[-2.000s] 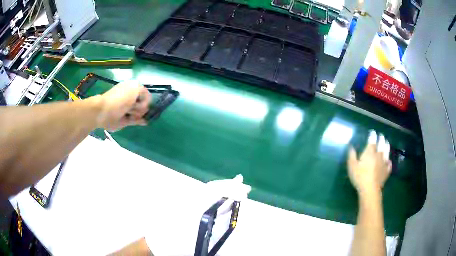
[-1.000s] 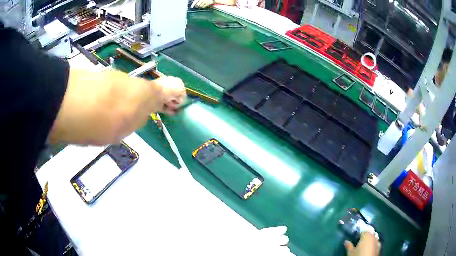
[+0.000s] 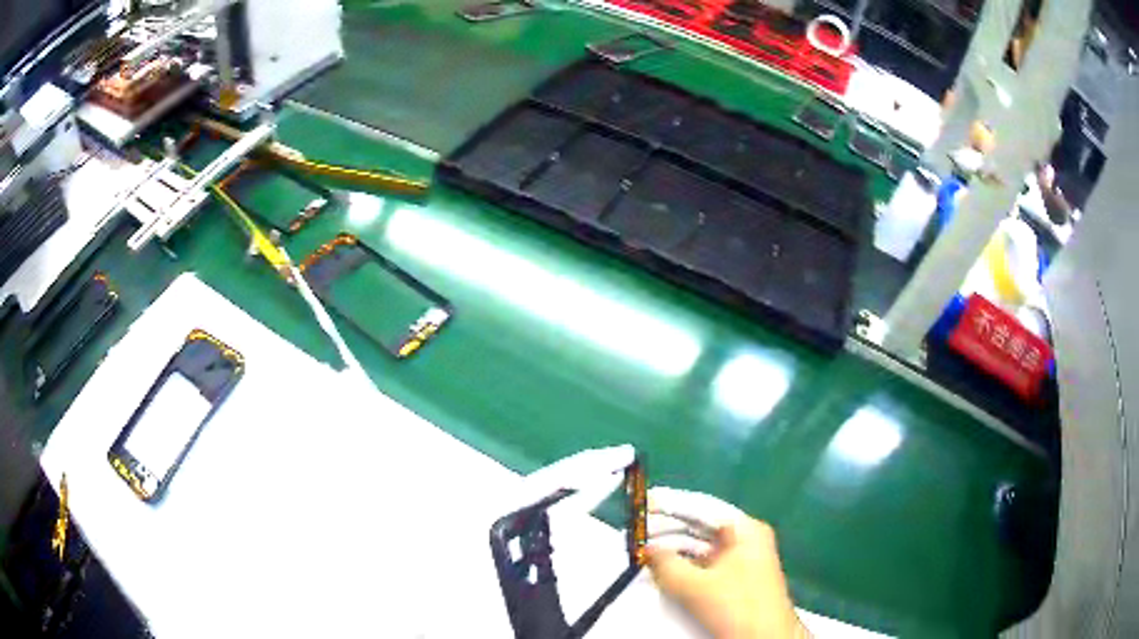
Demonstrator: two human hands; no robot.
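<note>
A black phone middle frame [image 3: 535, 587] with an orange strip along its right end is held up tilted over the white work sheet [image 3: 337, 499], cut off by the lower edge. My left hand [image 3: 597, 467], in a white glove, shows only as pale fingers behind the frame's top; the rest blends into the sheet. My right hand [image 3: 724, 568], with white-covered fingertips, grips the frame's right end. Another middle frame [image 3: 226, 362] lies on the sheet at left.
On the green belt [image 3: 562, 406] lie a middle frame [image 3: 440, 312] and another behind it [image 3: 322, 206]. A large black blister tray [image 3: 700, 206] lies beyond. A yellow-white strap [image 3: 312, 300] and metal guide bars [image 3: 200, 187] are at left. A red unqualified label [image 3: 999, 346] is at right.
My right hand has come left from the belt's right side to the frame in my left hand. The other arm at left has gone out of view. The view has shifted.
</note>
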